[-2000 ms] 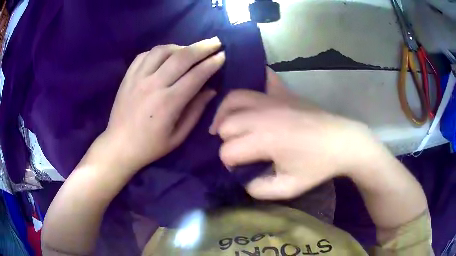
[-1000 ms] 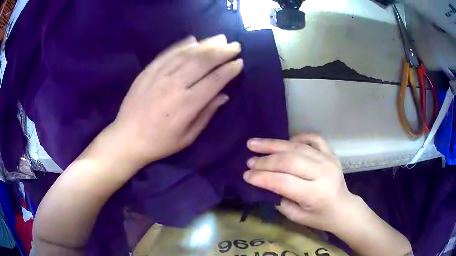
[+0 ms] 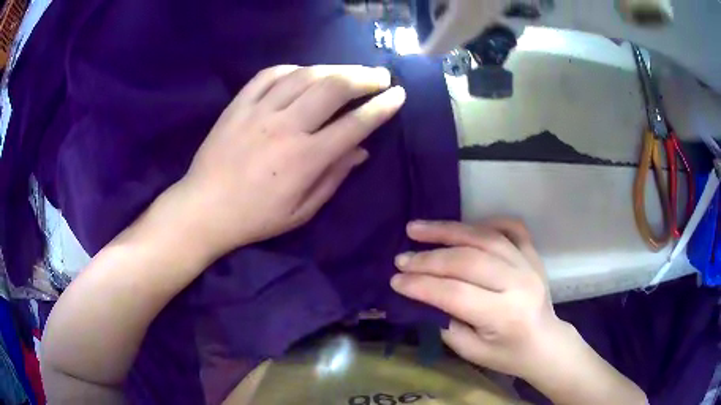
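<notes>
A large purple cloth panel (image 3: 150, 119) covers the left and middle of the table. A narrow purple strip (image 3: 433, 150) lies along its right edge and runs up to the lit needle area. My left hand (image 3: 277, 158) lies flat on the panel, fingertips just below the needle area. My right hand (image 3: 486, 289) is at the near right edge of the cloth, fingers on top and thumb at the near edge, holding it. The presser foot is hard to make out in the glare. A dark tail (image 3: 429, 344) hangs at the near edge below the cloth.
The white machine head (image 3: 569, 20) spans the upper right, with a black knob (image 3: 490, 79) below it. Scissors with orange and red handles (image 3: 658, 170) lie at right. A dark jagged scrap (image 3: 545, 148) is on the bed. A blue tray (image 3: 706, 245) is at the right edge.
My right hand has moved from mid-strip to the near right edge, its fingers opening out over the cloth. My left hand has shifted right. More of the machine head shows at the top.
</notes>
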